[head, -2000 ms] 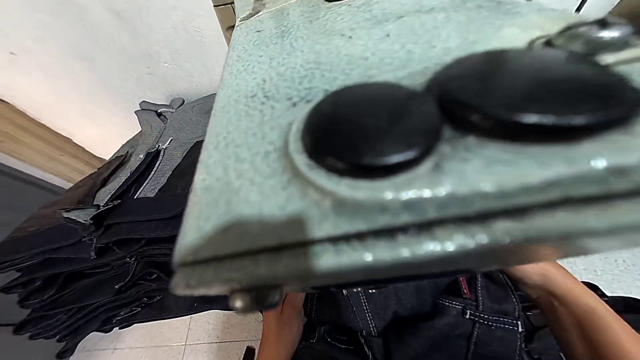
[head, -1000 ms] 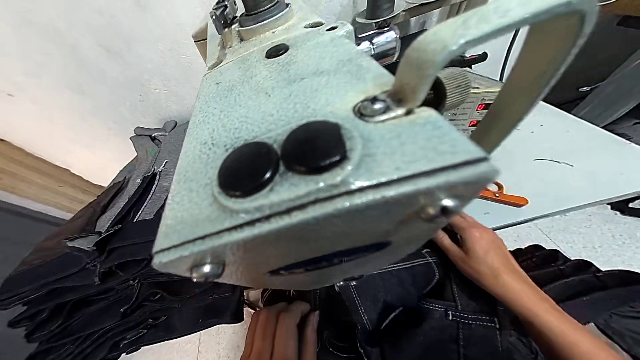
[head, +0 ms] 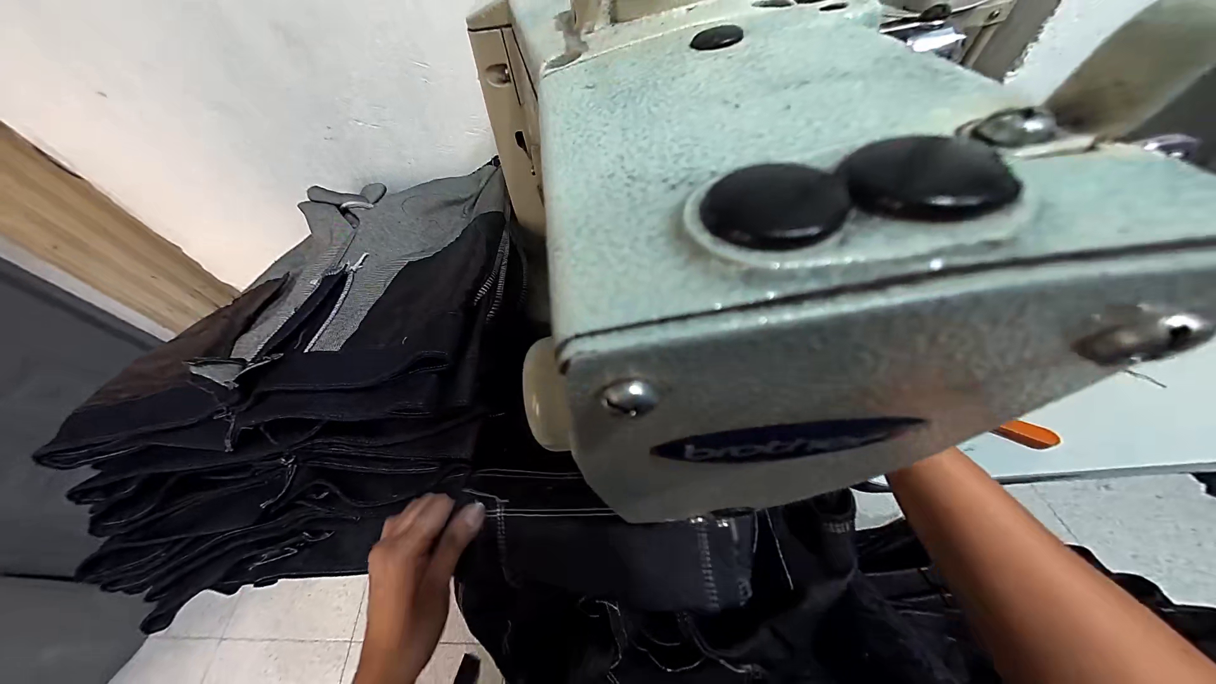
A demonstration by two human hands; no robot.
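Dark denim jeans (head: 608, 560) with pale stitching lie below the head of a pale green Brother sewing machine (head: 855, 380). My left hand (head: 423, 551) grips the left edge of the denim between thumb and fingers, beside the folded stack. Of my right arm, the forearm shows at the right; my right hand is hidden behind the machine head, so its fingers and what they touch cannot be seen. The needle area is hidden too.
A tall stack of folded dark denim garments (head: 313, 437) stands at the left, against a white wall (head: 237, 104). An orange-handled tool (head: 1028, 434) lies on the pale table (head: 1121, 427) at the right. More dark cloth hangs at lower right. Tiled floor shows below.
My left hand, lower and near the middle a second ago, is now at the denim's left edge. My right hand, partly visible a second ago, has gone behind the machine head. The view has shifted.
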